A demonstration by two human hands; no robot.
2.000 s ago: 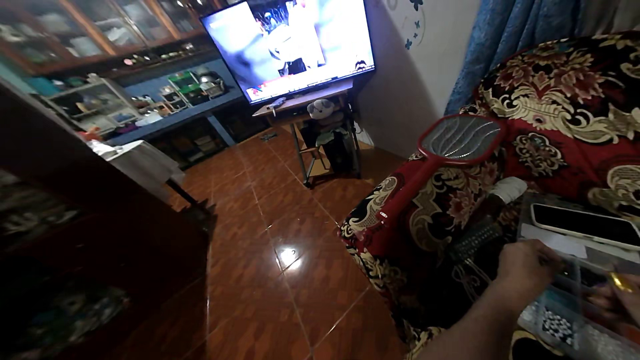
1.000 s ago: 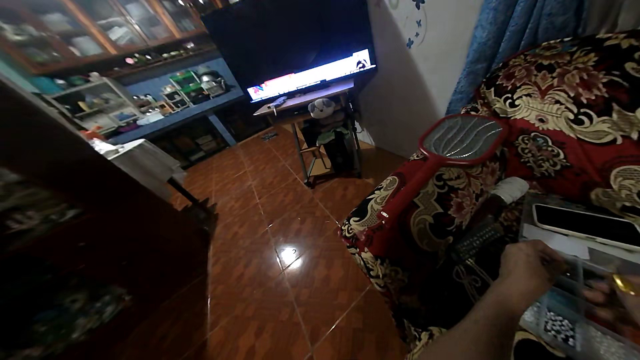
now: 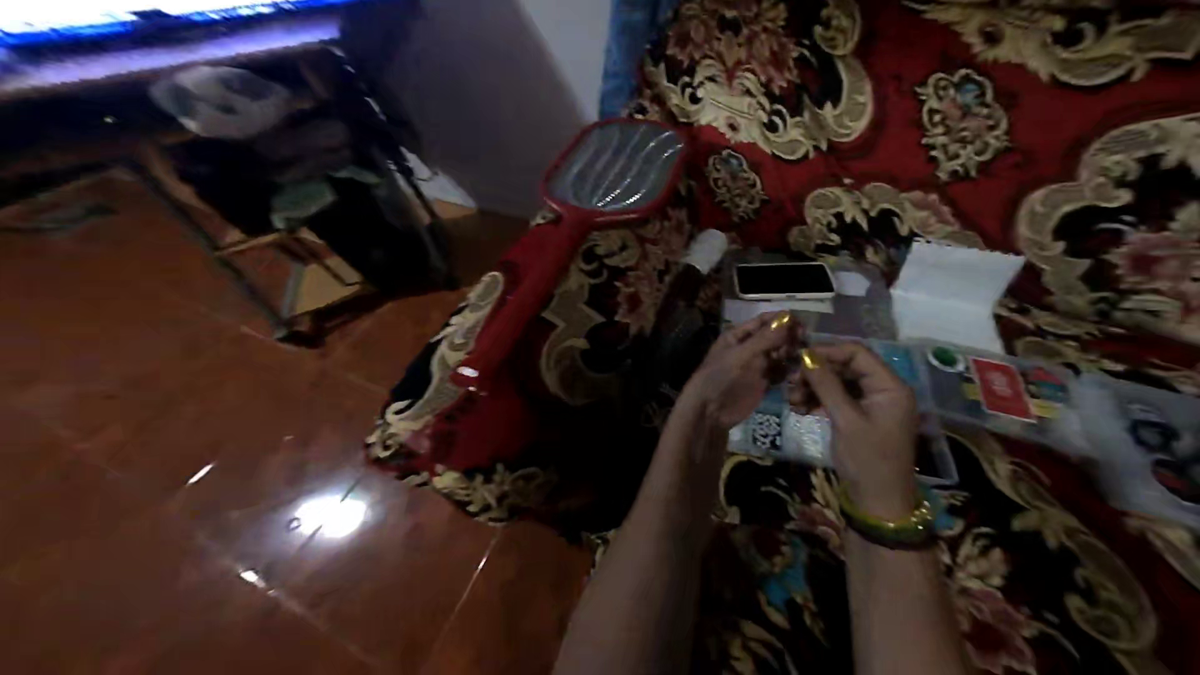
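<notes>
My left hand (image 3: 745,366) and my right hand (image 3: 862,394) are raised close together over a clear compartment box (image 3: 937,459) on the patterned sofa. The fingertips of both hands are pinched near each other; whatever is between them is too small and blurred to tell. A yellow-green bracelet (image 3: 886,520) circles my right wrist. Black-and-white beads (image 3: 766,431) and clear or whitish beads (image 3: 808,437) fill compartments below my hands. A phone (image 3: 784,280) with a dark screen lies just behind them, beside a folded white paper (image 3: 956,292).
A red electric fly swatter (image 3: 562,216) lies on the sofa arm. Right of my hands are a clear case with a red card (image 3: 1001,389) and a plastic bag (image 3: 1148,441) with dark items. A wheeled stand (image 3: 309,281) stands on the tiled floor at the left.
The view has swung right and down toward the sofa. My hands, earlier lower over the box near the frame's right edge, are now raised with their fingertips close together.
</notes>
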